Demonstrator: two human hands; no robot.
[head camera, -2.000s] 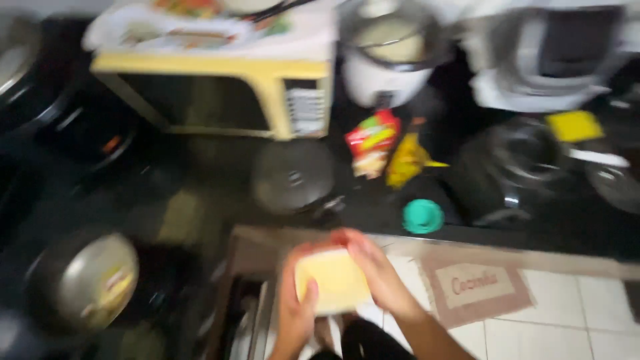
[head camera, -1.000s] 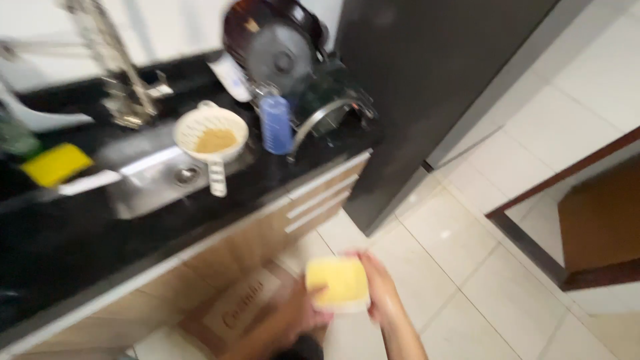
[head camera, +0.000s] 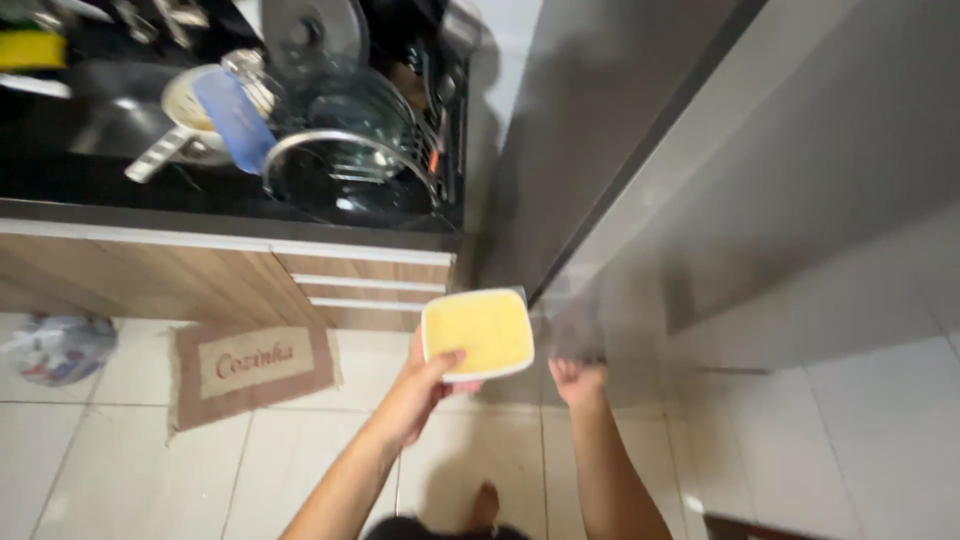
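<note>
A shallow square tub with a yellow top and a white rim (head camera: 480, 330) is held by my left hand (head camera: 431, 382), thumb on top and fingers beneath. To its right, my right hand (head camera: 577, 379) has curled fingers at the lower edge of the grey refrigerator door (head camera: 720, 195). Whether those fingers grip the door edge is hard to tell, since their tips are hidden.
Left, a black countertop (head camera: 112, 180) holds a sieve (head camera: 187, 105), a blue bottle (head camera: 236, 124) and a dish rack with glassware (head camera: 352, 135). Drawers (head camera: 367, 283) are below. On the tiled floor lie a mat (head camera: 255, 367) and a plastic bag (head camera: 64, 349).
Both hands were on the tub; now only my left hand holds it, and my right hand has moved off to the refrigerator. The view has swung right from the stove side.
</note>
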